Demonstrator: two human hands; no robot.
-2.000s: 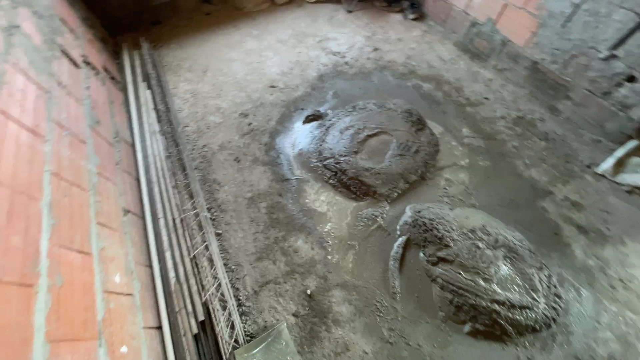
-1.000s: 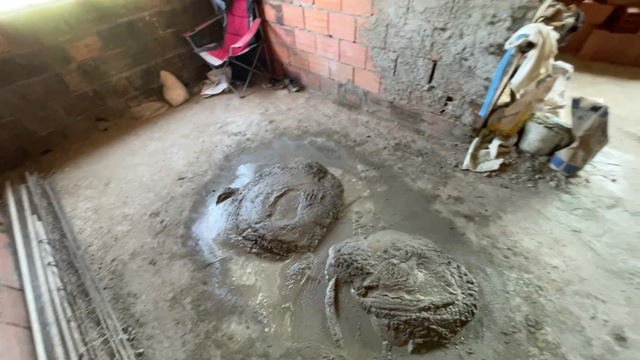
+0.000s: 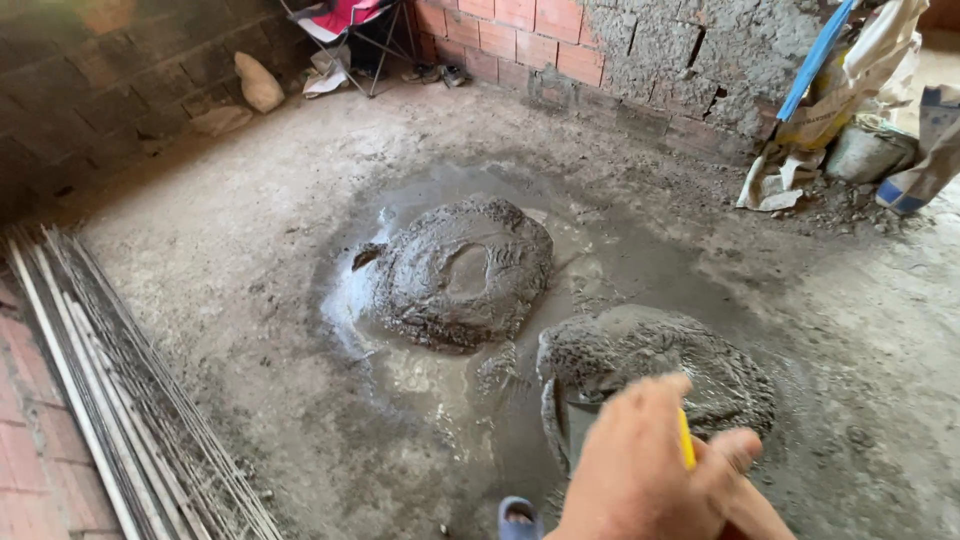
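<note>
Two mounds of wet mortar lie on the concrete floor, one mound [image 3: 465, 274] near the middle and a second mound [image 3: 667, 360] at lower right. In front of the second, my blurred left hand [image 3: 637, 465] overlaps my right hand [image 3: 739, 480]. A slim yellow object [image 3: 685, 441] shows between them; which hand holds it is not clear. The fingers are largely hidden. Just left of my hands, a flat grey surface [image 3: 583, 424] lies against the mound, too blurred to name surely. My foot in a grey-blue slipper [image 3: 519, 517] stands at the bottom edge.
Long thin metal bars [image 3: 112, 405] lie along the left brick wall. A folding chair [image 3: 352, 22], a pale sack [image 3: 259, 82] and shoes [image 3: 450, 75] are by the back walls. Torn bags, a bucket [image 3: 870, 150] and rubble [image 3: 847, 214] occupy the upper right. Wet slurry surrounds the mounds.
Both hands have come into view at the lower right with the yellow object. The view has swung from the left wall toward the back corner, and the mounds look nearly the same.
</note>
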